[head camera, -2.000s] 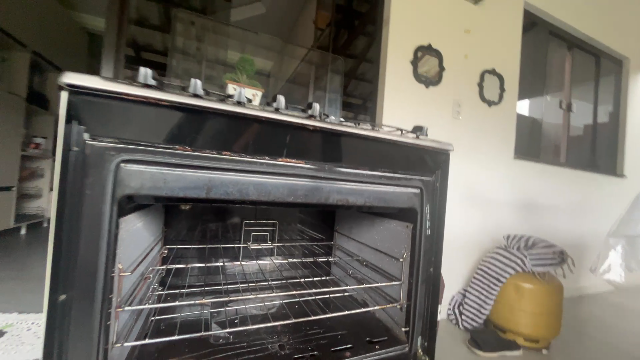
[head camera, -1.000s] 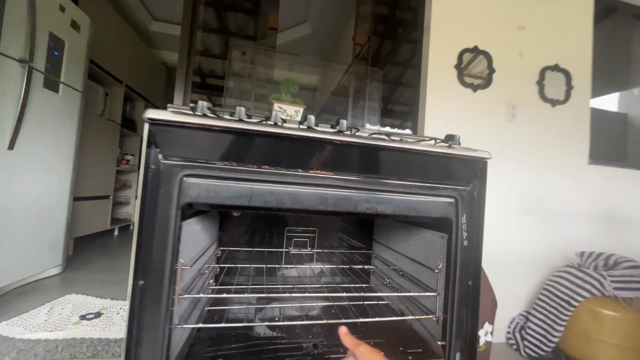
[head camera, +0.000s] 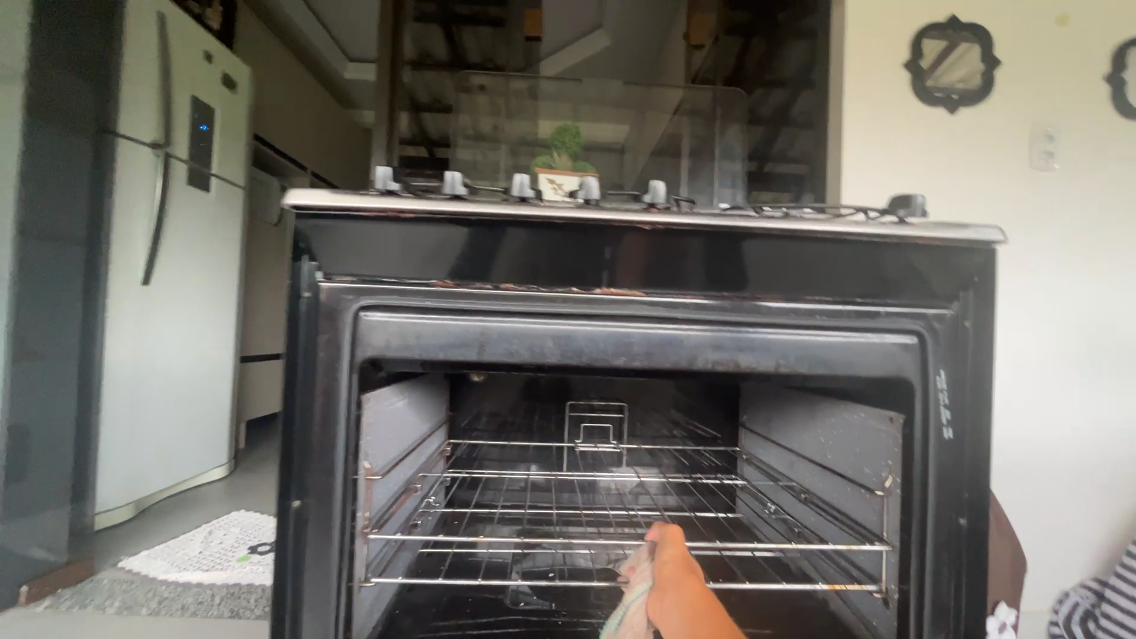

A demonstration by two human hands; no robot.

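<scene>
The black oven faces me with its cavity exposed. My right hand reaches up from the bottom edge to the front of a wire oven rack. It holds a pale cloth, bunched on its left side. The fingertips are at the rack's front bars; whether they touch the metal I cannot tell. Grey side panels flank the rack inside the cavity. My left hand is not in view.
Knobs and a small potted plant are on the stove top, with a raised glass lid behind. A white refrigerator and crocheted mat are at the left. Striped fabric lies at lower right.
My right hand, absent two seconds ago and only partly visible one second ago, now shows farther into view at the rack with the cloth. The view has shifted and come closer to the oven.
</scene>
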